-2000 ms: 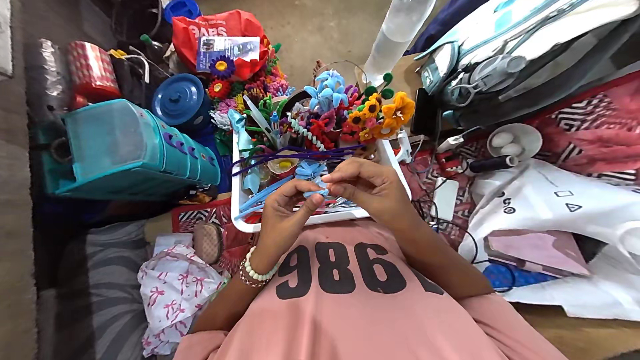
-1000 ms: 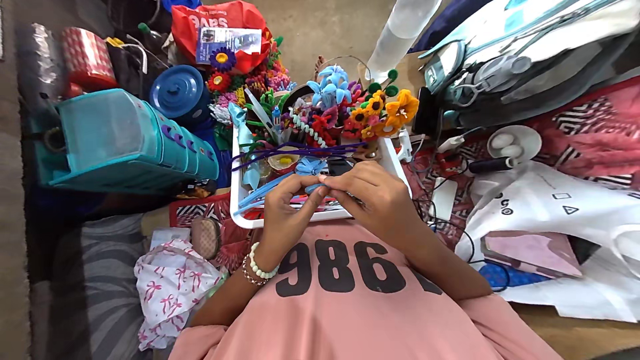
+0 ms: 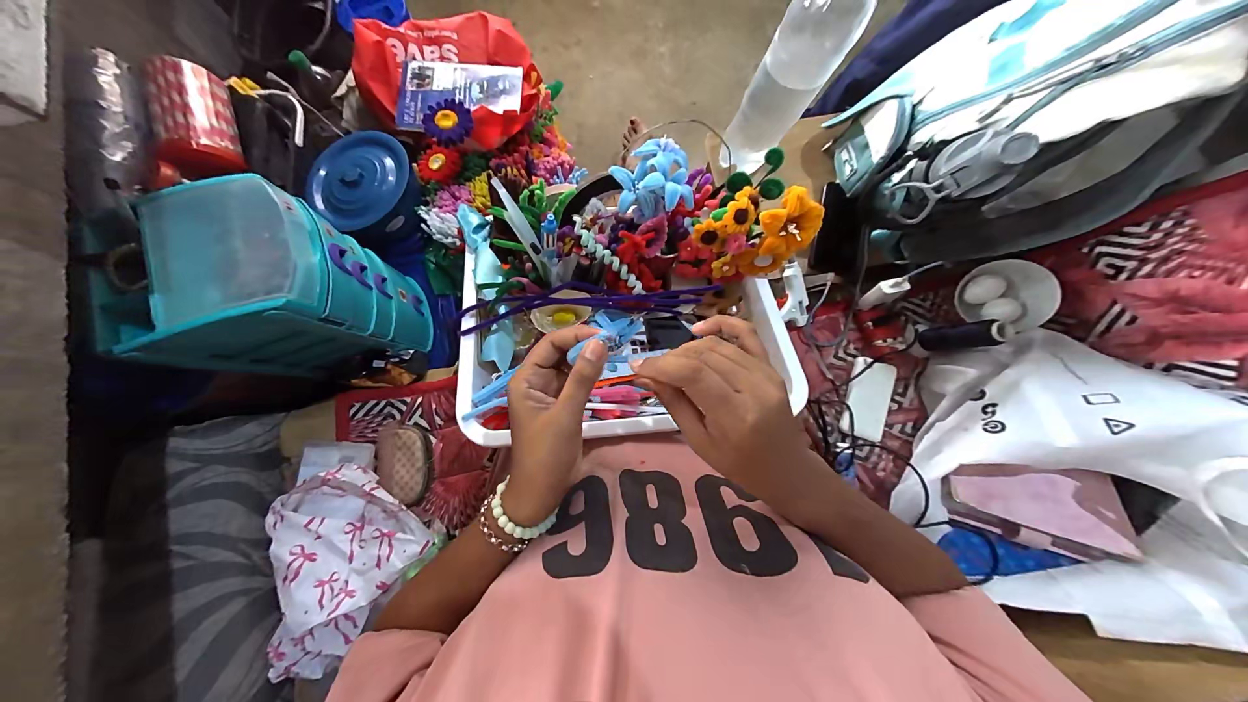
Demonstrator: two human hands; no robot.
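My left hand (image 3: 551, 400), with beaded bracelets at its wrist, pinches a light-blue pipe-cleaner piece (image 3: 612, 331) between thumb and index finger. My right hand (image 3: 721, 390) pinches a thin light-blue strand of it at the thumb and fingertips. Both hands are above the near part of a white plastic tray (image 3: 792, 375). Dark purple pipe cleaners (image 3: 546, 304) lie across the tray just beyond the fingers. Farther back stand a light-blue pipe-cleaner flower (image 3: 655, 180) and orange ones (image 3: 792, 220). The fingers partly hide the held piece.
A teal drawer unit (image 3: 234, 263) and a blue lidded container (image 3: 361, 180) stand left of the tray. Behind are a red plastic bag (image 3: 487, 49) and a clear bottle (image 3: 785, 78). Right lie cables, a bowl with white round objects (image 3: 1043, 283) and a white plastic bag (image 3: 1102, 390).
My right hand has moved a little to the right, away from my left hand, and its fingers are more spread than a second ago.
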